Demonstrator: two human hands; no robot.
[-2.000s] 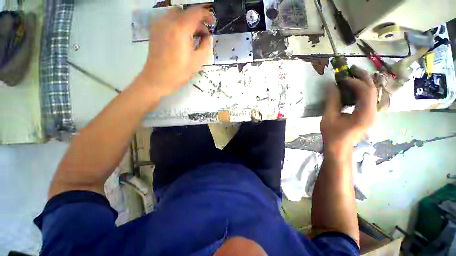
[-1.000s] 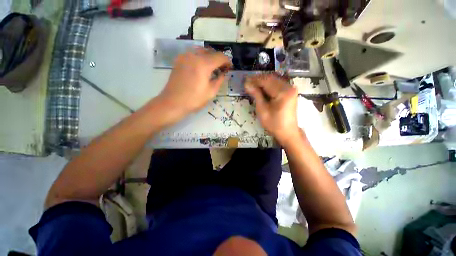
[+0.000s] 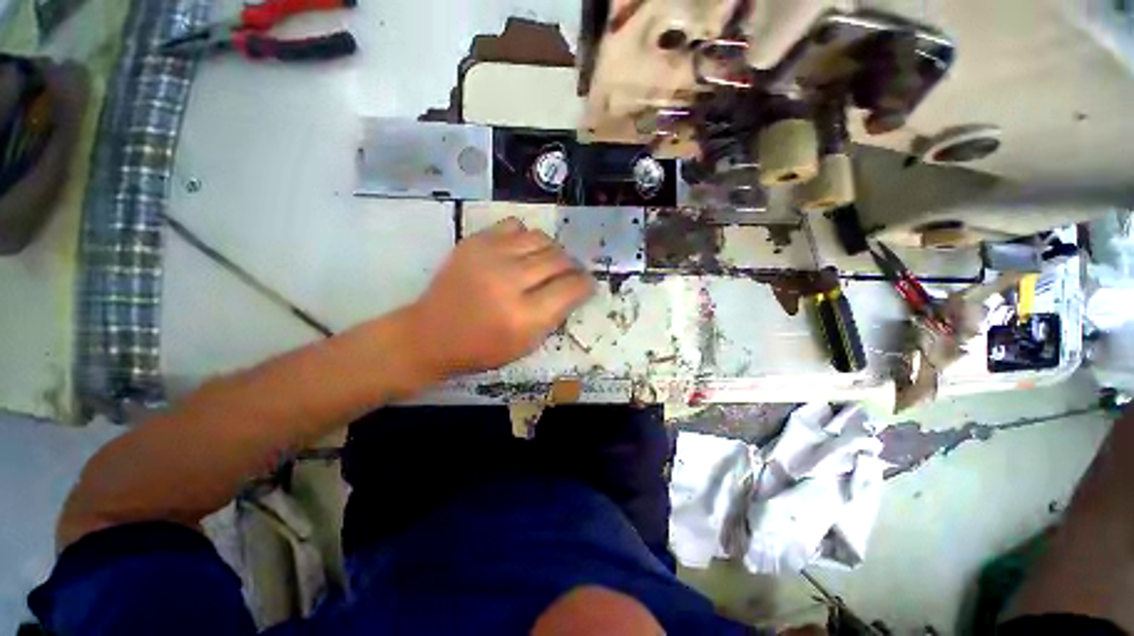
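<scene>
My left hand (image 3: pixel 504 298) rests on the sewing machine table, fingers curled down beside the small silver bed plate (image 3: pixel 602 236). Its fingertips are hidden, so I cannot tell if they hold something. My right hand is out of the picture; only part of the right forearm shows at the lower right edge. Behind the bed plate is the dark bed opening with two round shiny hooks, the left hook (image 3: pixel 550 167) and the right hook (image 3: pixel 647 173). The plain slide plate (image 3: pixel 423 160) lies left of the opening.
The cream machine head (image 3: pixel 1032 87) fills the upper right. A yellow-and-black screwdriver (image 3: pixel 839 328) and red-handled tool (image 3: pixel 910 288) lie right. Red-and-black pliers (image 3: pixel 292 47) lie upper left by checked cloth (image 3: pixel 128 224). A thin rod (image 3: pixel 249 276) lies left. Small debris lies along the front.
My right hand has left the screwdriver, passed over the bed plate, then moved out of the picture to the right. My left hand has moved nearer the table's front. The view has shifted.
</scene>
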